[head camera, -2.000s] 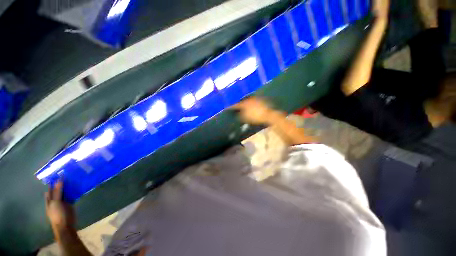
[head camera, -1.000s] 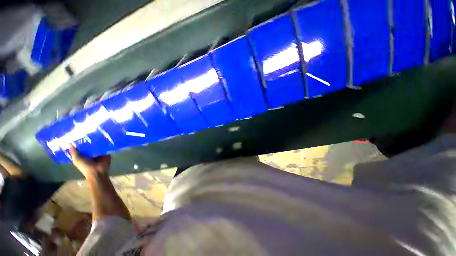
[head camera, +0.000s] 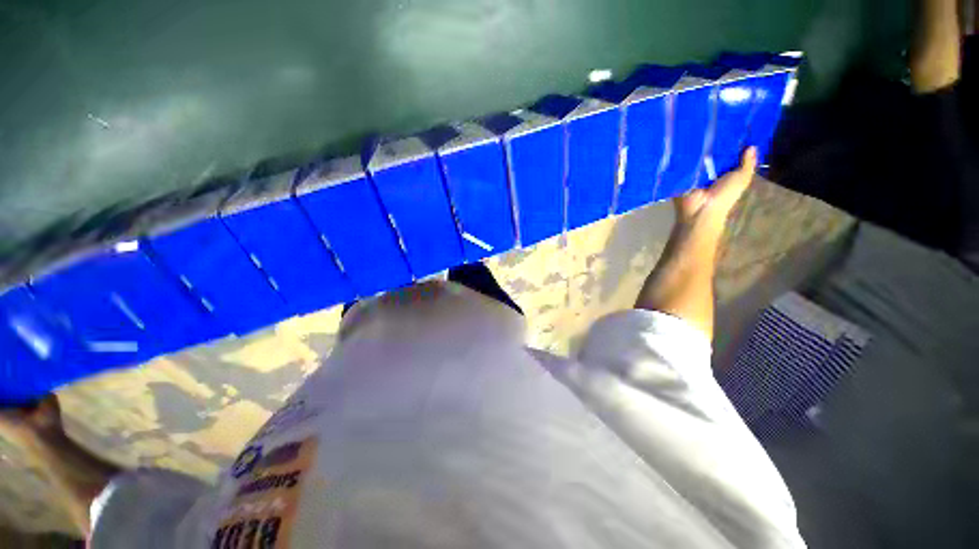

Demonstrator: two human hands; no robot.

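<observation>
A long row of blue boxes [head camera: 408, 209], pressed side by side, runs from the left picture edge to the upper right, in front of my body. Its grey-white box ends show along the far side, and short pale strips show on the blue faces. My right hand [head camera: 716, 202] grips the row's right end from the near side, thumb on the blue face. My left hand [head camera: 38, 420] is at the lower left under the row's left end, dark and partly cut off by the edge; its fingers are mostly hidden.
The dark green workbench [head camera: 268, 86] lies beyond the row, with small white scraps. At the right are another person's forearm [head camera: 936, 48] and dark clothing. A ridged grey object [head camera: 794, 359] stands at the lower right. Patchy worn floor [head camera: 580, 268] shows below the row.
The view has swung. The row now lies at the bench's near edge with floor showing directly below it. My right hand, out of view a second ago, is now on its right end.
</observation>
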